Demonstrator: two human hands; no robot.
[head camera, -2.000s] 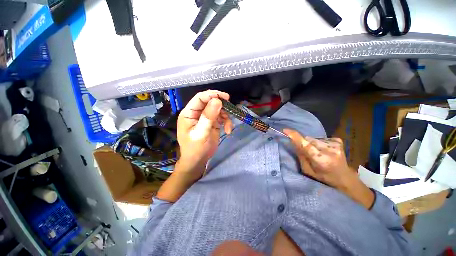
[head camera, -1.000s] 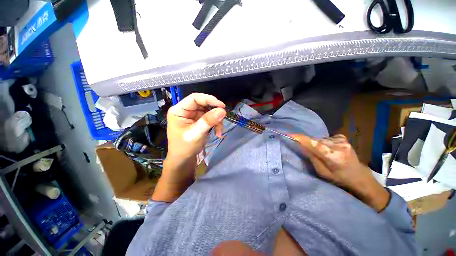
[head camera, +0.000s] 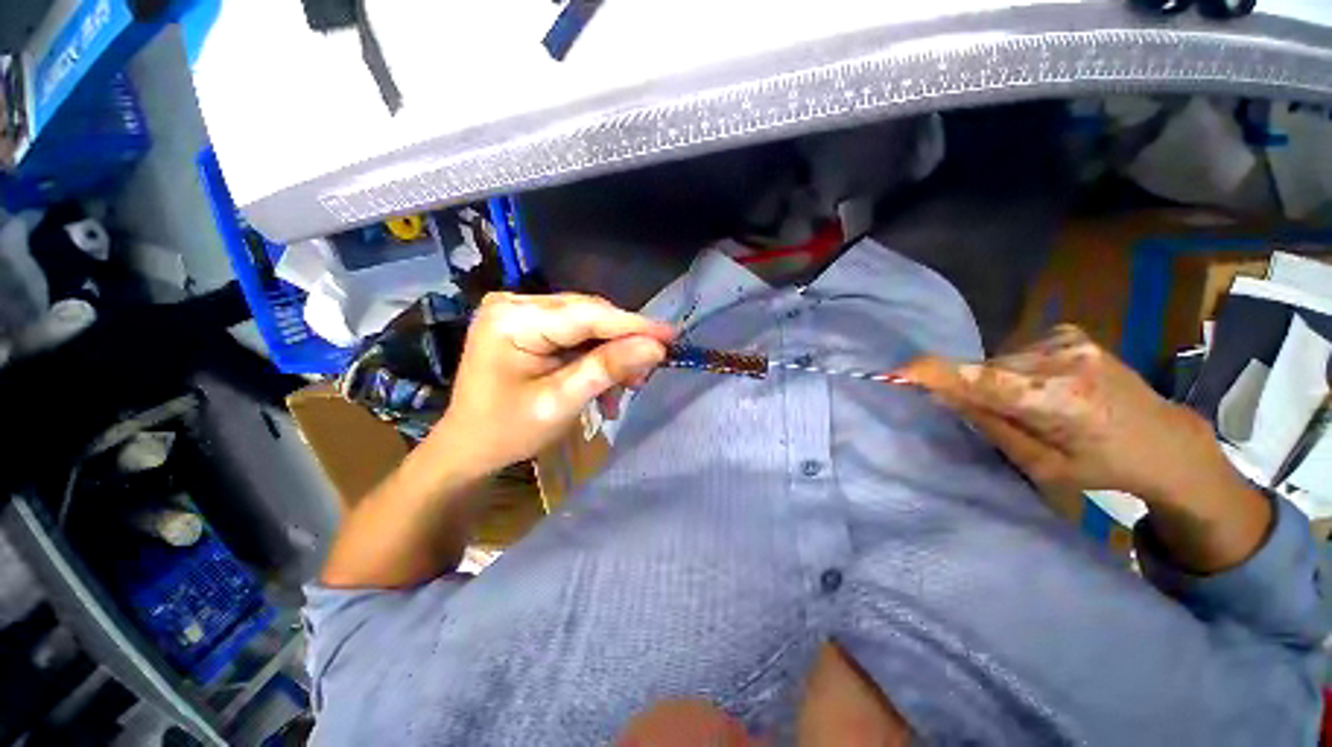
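A narrow dark fabric strip with a blue and gold-brown pattern (head camera: 717, 359) is held above the lap, nearly level. My left hand (head camera: 563, 377) pinches its left end between thumb and fingers. My right hand (head camera: 1059, 412) is closed on a thin silver shaft (head camera: 847, 374) that runs from the strip's right end to my fingertips. The shaft's far end is hidden at the strip, and whether it is a needle, turner or tweezers I cannot tell. Both hands are bare.
A white table with a printed ruler edge (head camera: 730, 110) lies ahead. A dark fabric piece (head camera: 377, 51), a short strip (head camera: 570, 25) and black scissor handles (head camera: 1224, 6) are at its top. A blue basket (head camera: 249, 277), cartons and scraps (head camera: 1264, 365) are below.
My hands are farther apart, with my right hand moved right. The strip has turned from slanting to nearly level, and more of the shaft shows. The view has tipped down, so less of the tabletop shows.
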